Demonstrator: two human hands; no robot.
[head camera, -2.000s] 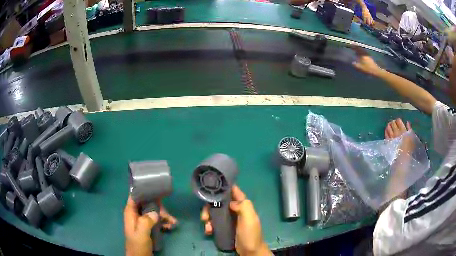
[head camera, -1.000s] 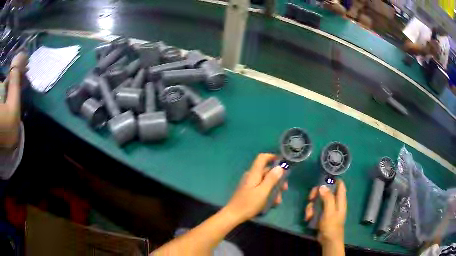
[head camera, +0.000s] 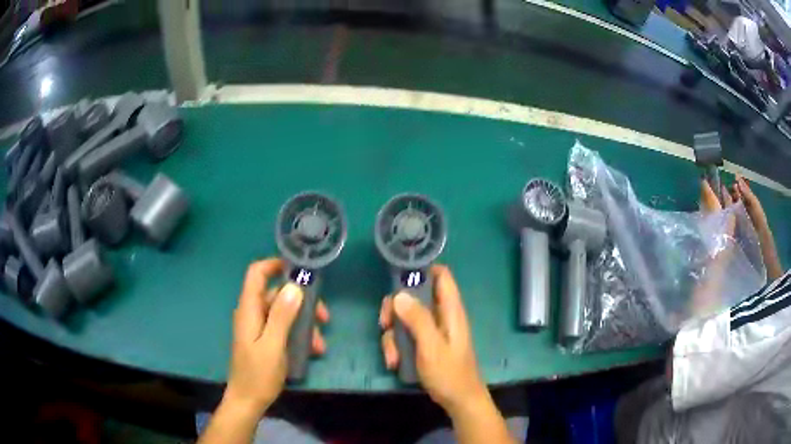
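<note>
My left hand (head camera: 264, 334) holds a grey handheld turbo fan (head camera: 311, 230) upright by its handle, thumb just below the small display. My right hand (head camera: 434, 338) holds a second grey turbo fan (head camera: 411, 231) the same way, beside the first and not touching it. Both round spoked grilles face me, and both black displays show lit white digits that I cannot read surely. The hands are bare and over the front part of the green bench.
A pile of grey fans (head camera: 87, 256) lies at left. Two fans (head camera: 535, 277) lie at right against a clear plastic bag (head camera: 629, 286). A neighbour's hands hold another fan (head camera: 708, 149) at far right. A pale rail (head camera: 373, 98) and a post (head camera: 180, 52) border the dark conveyor.
The view has swung back from the left. Both fans are now side by side with their grilles facing me; the left one earlier showed its side. The neighbour now holds a fan.
</note>
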